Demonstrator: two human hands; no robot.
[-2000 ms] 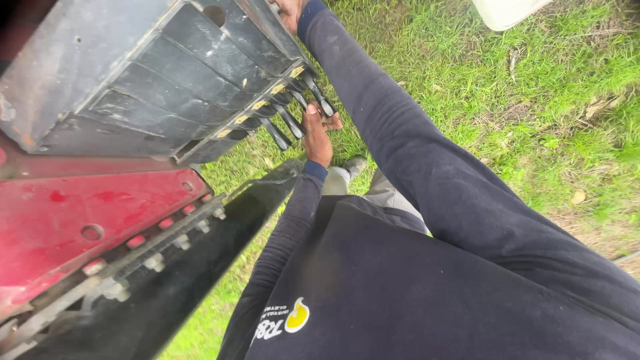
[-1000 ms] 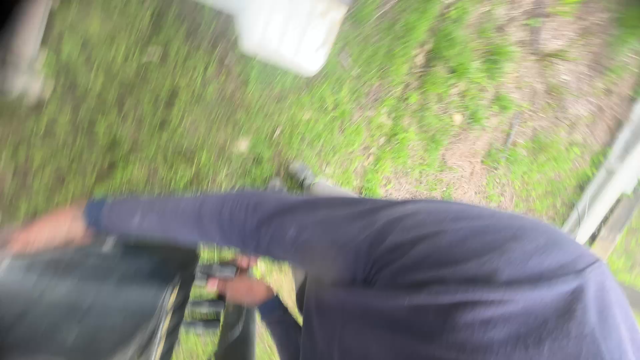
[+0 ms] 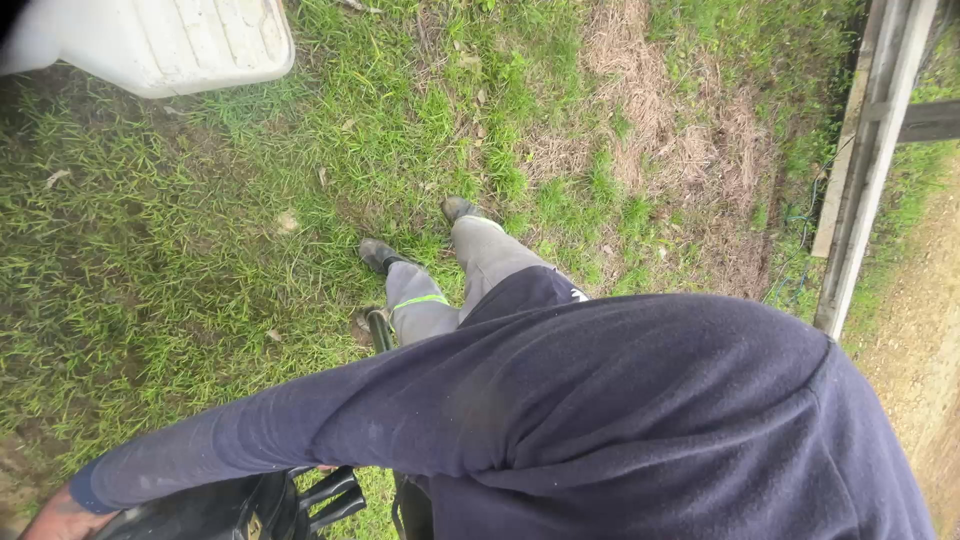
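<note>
My right hand (image 3: 64, 519) lies at the bottom left corner, against the edge of a black machine housing (image 3: 199, 514); its fingers are cut off by the frame. Black control lever handles (image 3: 336, 499) stick out to the right of the housing, beside a small yellowish marking. Only a sliver of skin of my left hand (image 3: 326, 469) shows by the levers, under my right sleeve, and its grip is hidden. My dark blue right sleeve crosses most of the lower view.
A dirty white plastic container (image 3: 202, 45) is on the grass at the top left. A long metal rail (image 3: 870, 172) with a wooden board runs down the right side, near thin cables and bare dirt. My boots stand on grass and dry straw. A dark post or tube (image 3: 380, 330) is by my leg.
The view has swung far towards the grass and rail, leaving the red machine part out of sight. My left hand, seen at the levers earlier, is now mostly covered by my right arm.
</note>
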